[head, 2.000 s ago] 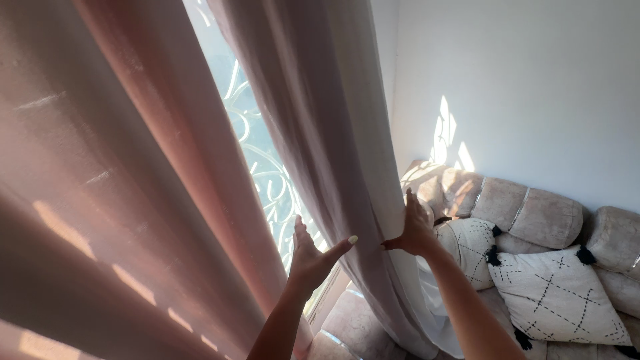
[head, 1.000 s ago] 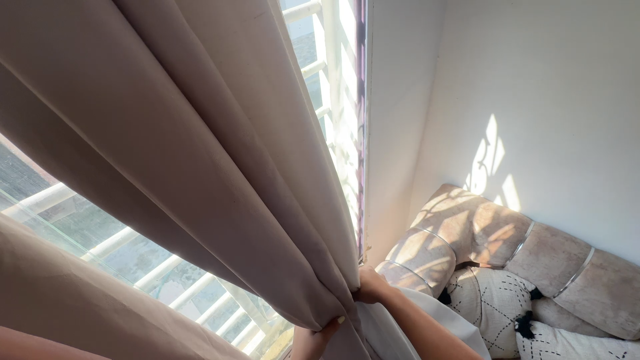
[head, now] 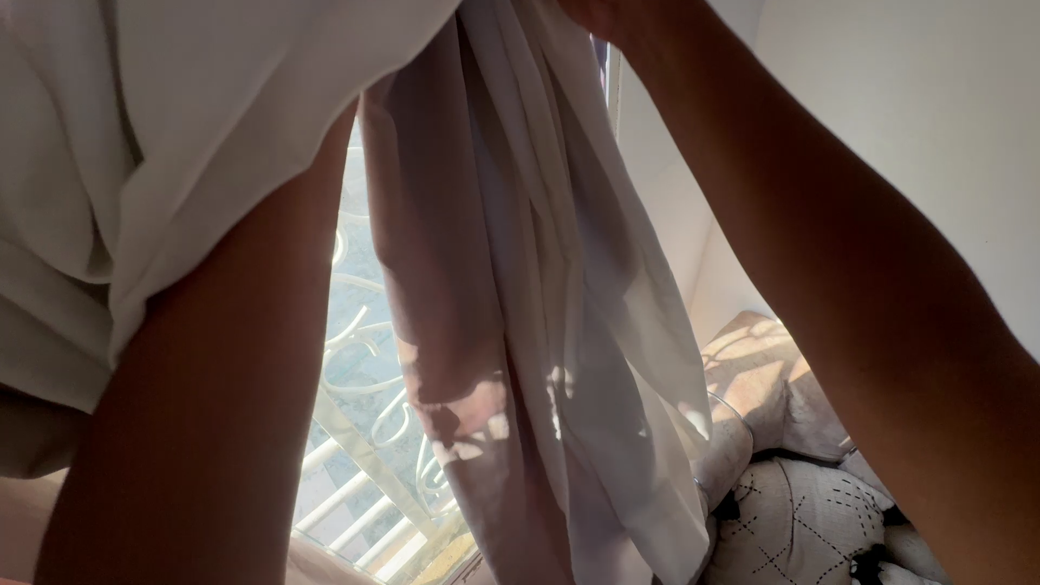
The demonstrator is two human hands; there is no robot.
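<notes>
A mauve-grey curtain (head: 455,244) with a pale lining hangs in gathered folds down the middle of the head view. At the top edge, part of my right hand (head: 605,18) touches the bunched cloth; its fingers are cut off by the frame. My left forearm rises at the left, its upper end covered by a pale, draped part of the fabric (head: 219,97), so my left hand is out of sight. Sunlit patches lie on the lower curtain folds.
Behind the curtain is a window with a white scrolled metal grille (head: 357,357). At lower right, a beige tufted sofa (head: 764,382) holds a white cushion (head: 792,520) with black dashed lines and tassels. A pale wall (head: 910,97) stands at the right.
Both arms have risen from low in the view to the top. The curtain, gripped low a second ago, is now lifted, with pale fabric draped over the left arm. The view has shifted.
</notes>
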